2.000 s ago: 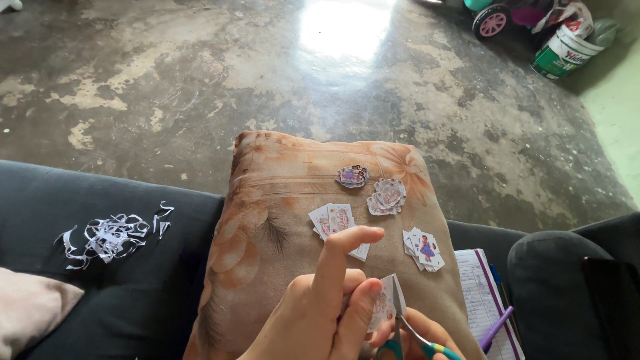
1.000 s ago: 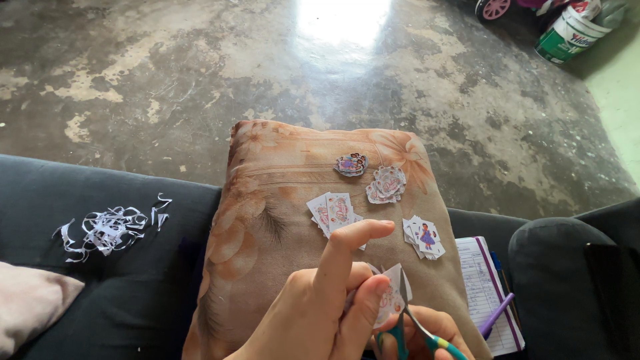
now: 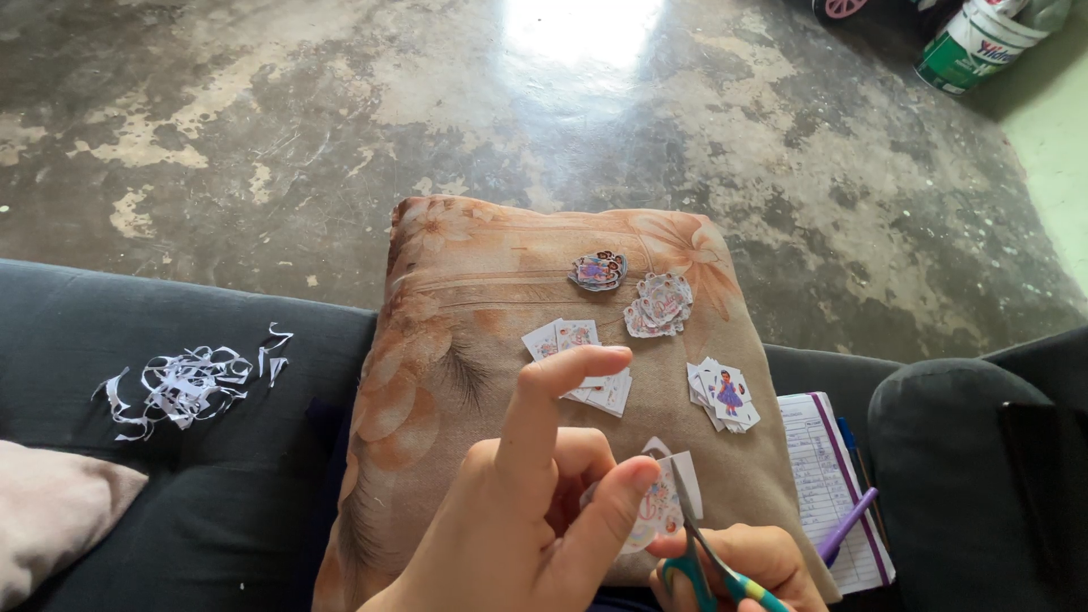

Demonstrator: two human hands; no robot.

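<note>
My left hand (image 3: pixel 535 510) pinches a printed paper cutout (image 3: pixel 650 514) between thumb and fingers, its index finger raised. In my right hand (image 3: pixel 748 561) are teal-handled scissors (image 3: pixel 693 531), their blades at the paper's right side, where a white strip of margin stands off. Beyond my hands, a floral cushion (image 3: pixel 501 306) bears a stack of trimmed figure cutouts (image 3: pixel 597 270), a pile of trimmed lettered cutouts (image 3: pixel 659 304), square printed pieces (image 3: pixel 608 395) partly behind my left index finger, and pieces with a purple-dressed figure (image 3: pixel 724 395).
Curled white paper scraps (image 3: pixel 191 382) lie on the dark sofa (image 3: pixel 221 501) at left, near a pale pillow (image 3: pixel 59 518). Right of the cushion are a written notebook (image 3: pixel 812 459) and a purple pen (image 3: pixel 848 525). A green and white bucket (image 3: pixel 977 47) stands on the floor at the upper right.
The scissors have cut further along the paper, and a strip of white margin now stands away from the print. The piles on the cushion have not changed.
</note>
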